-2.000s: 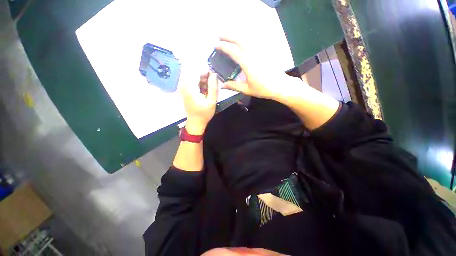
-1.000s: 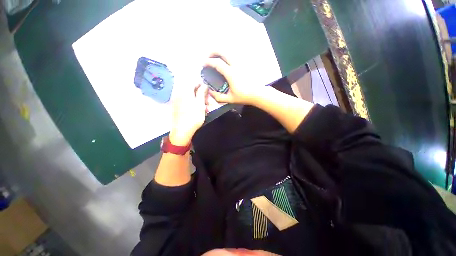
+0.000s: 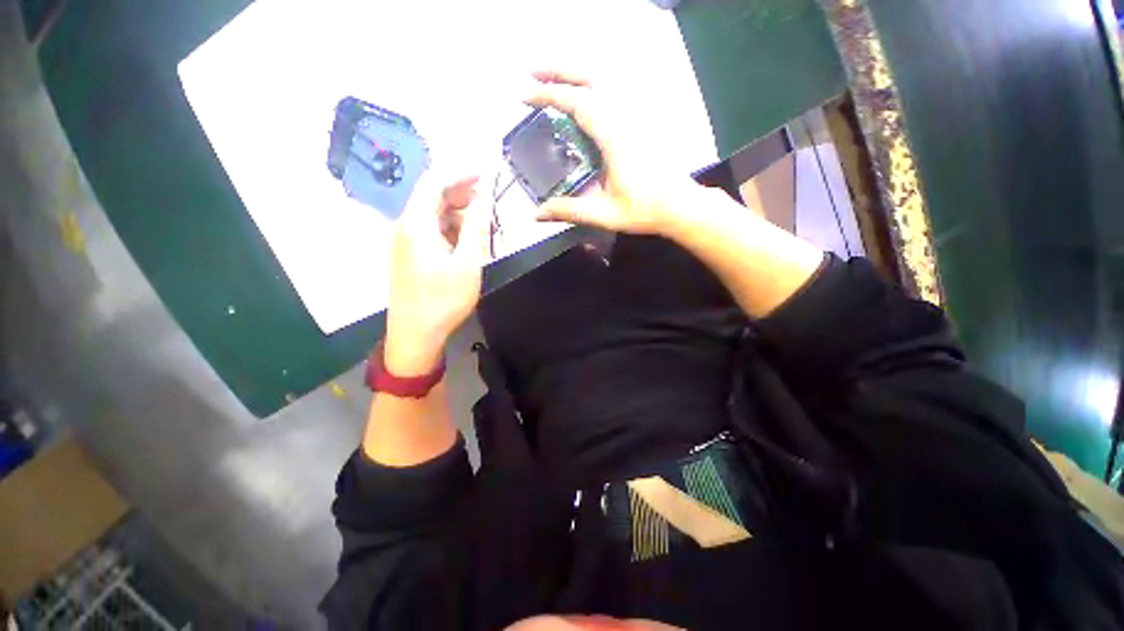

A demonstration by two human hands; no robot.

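My right hand [image 3: 629, 166] holds a palm-sized housing with a green circuit board [image 3: 570, 133] and a flat dark square [image 3: 537, 157] on it, tilted towards me above the white sheet. A thin dark wire [image 3: 497, 203] hangs from the housing's left side. My left hand [image 3: 434, 253], with a red wristband, is just left of the wire, its fingers curled; whether it pinches the wire is too small to tell. A blue-grey back cover [image 3: 392, 179] with a dark round centre and a small reddish spot lies on the sheet, close to my left fingertips.
The white sheet [image 3: 284, 222] lies on a green bench top [image 3: 136, 210]. A worn, paint-chipped metal edge [image 3: 897, 160] and a dark green surface [image 3: 998, 160] run along the right. Cardboard [image 3: 56, 524] and a wire rack [image 3: 99, 604] are at the lower left.
My left hand has drawn back left from the housing, and the wire now shows between them. The housing's dark square and green board face the camera more. The view has shifted slightly.
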